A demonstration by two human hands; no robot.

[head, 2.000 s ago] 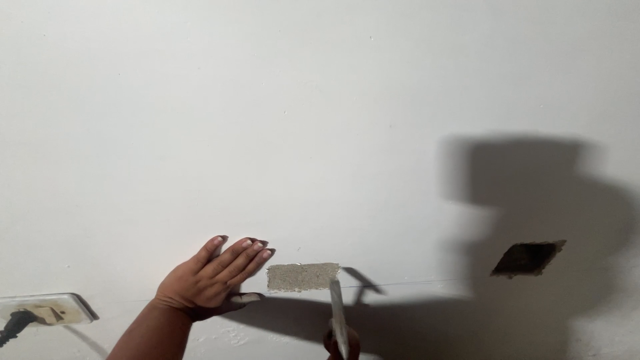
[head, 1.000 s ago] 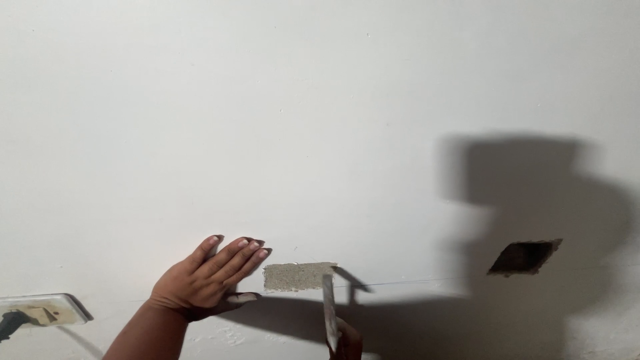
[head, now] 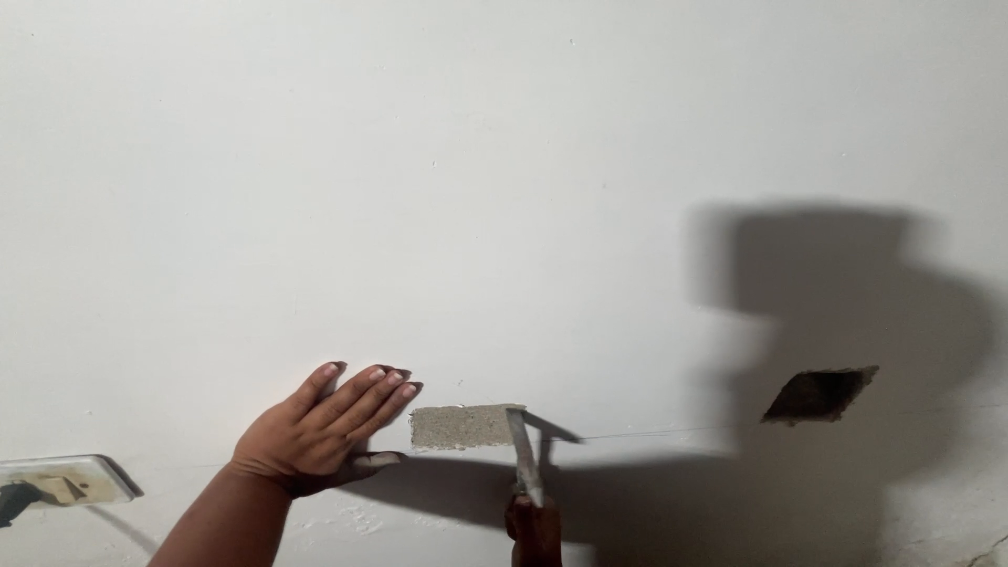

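Note:
My left hand (head: pixel 327 433) lies flat against the white wall (head: pixel 472 236), fingers apart, just left of a rectangular patch of exposed rough grey mortar (head: pixel 461 427). My right hand (head: pixel 535 520), at the bottom centre, is closed around a flat metal blade tool (head: pixel 524 457), seen nearly edge-on. The handle is mostly hidden by the fingers. The blade's upper end meets the upper right corner of the patch. A thin marked line (head: pixel 654 435) runs along the wall to the right of the patch.
A stained wall outlet plate (head: pixel 79 480) with a black plug (head: pixel 17 501) in it is at the lower left. To the right a rough-edged dark hole (head: pixel 819 395) opens in the wall. A large shadow (head: pixel 835 268) falls over the right side.
The right hand and the blade tool have shifted slightly at the patch's right end. The left hand stays flat beside the patch.

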